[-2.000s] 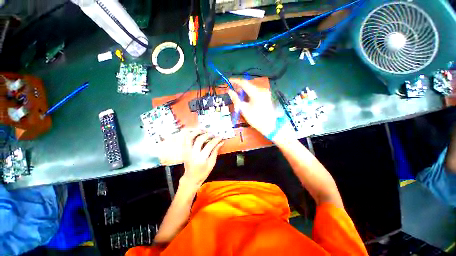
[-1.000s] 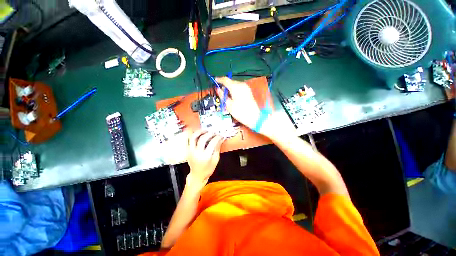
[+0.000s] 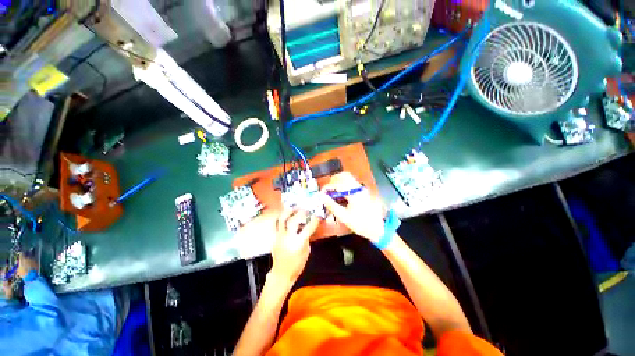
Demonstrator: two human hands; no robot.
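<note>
A pale circuit board lies on the orange-brown panel, its back edge against the dark connector block. My left hand is at the board's front left edge, fingertips on it. My right hand is at the board's right side and holds a blue pen across its fingers; its fingertips are at the board's edge. A light blue band is on my right wrist. A blue cable and black leads run to the back of the block.
Other boards lie left and right. A remote control, cream ring, oscilloscope, fan and orange-brown stand surround the work. A person's blue sleeve is at lower left.
The view has tilted up, showing the oscilloscope. My right hand has moved from the cable at the block down to the board's right side, still with the pen. My left hand stays at the board's front.
</note>
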